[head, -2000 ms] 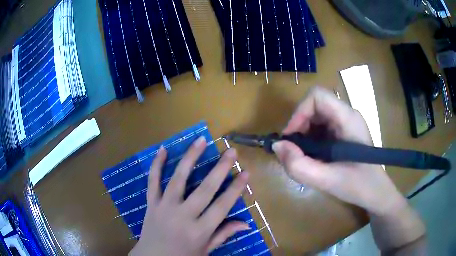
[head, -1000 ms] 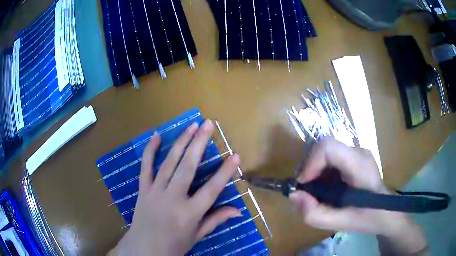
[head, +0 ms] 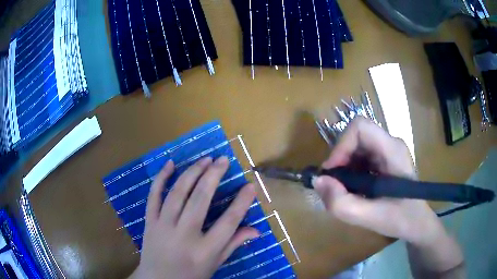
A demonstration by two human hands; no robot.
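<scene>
A blue solar cell string (head: 163, 143) with thin silver lines lies tilted on the brown tabletop. My left hand (head: 191, 218) lies flat on it, fingers spread. Two silver ribbon pieces (head: 264, 187) lie end to end, with a gap, along its right edge, across the wire ends. My right hand (head: 376, 180) holds a black soldering iron (head: 376, 184) like a pen. The iron's tip touches or is just above the upper ribbon piece, near a wire end. Part of the string is hidden under my left hand.
Dark cell stacks (head: 161, 43) lie behind, white-edged panels (head: 41, 82) at upper left. White strips lie left (head: 62, 152) and right (head: 393, 103). A heap of short ribbons (head: 346, 113) is beyond my right hand. A black holder (head: 449, 92) and blue tray (head: 13, 245) stand at the sides.
The iron's tip moved down the ribbon from its top end, then back up a little from the gap between the two pieces. My left hand stays on the string.
</scene>
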